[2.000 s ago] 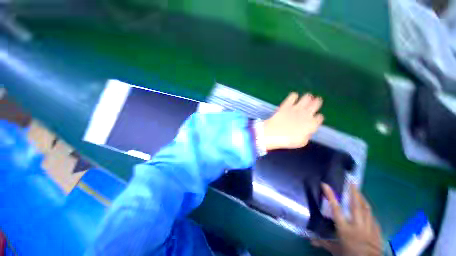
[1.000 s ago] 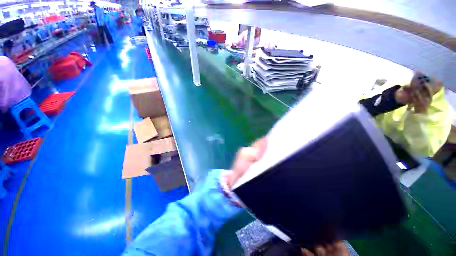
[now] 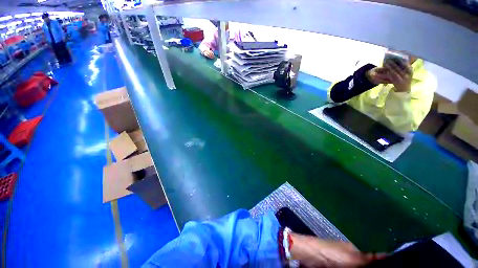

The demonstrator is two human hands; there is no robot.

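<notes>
My left hand (image 3: 327, 253), with a blue sleeve and a bracelet, reaches right along the bottom edge. Its blurred fingertips meet the left side of a black film sheet (image 3: 425, 255) with a white border, cut off at the bottom right. Whether they grip it cannot be told. A black panel (image 3: 294, 222) lies on a silvery textured mat (image 3: 304, 203) on the green bench, partly hidden by my left hand and sleeve. My right hand is not in view.
Across the green bench (image 3: 220, 125), a person in yellow holds a small object over a black panel (image 3: 361, 125) on a mat. A film stack (image 3: 259, 64) and small black fan (image 3: 284, 78) stand behind. Open cardboard boxes (image 3: 118, 180) are on the blue floor at left; a shelf (image 3: 314, 26) crosses above.
The black film sheet, held up in front of me earlier, is now low at the bottom right. My left hand has moved down and right. The mat and panel now show beside it.
</notes>
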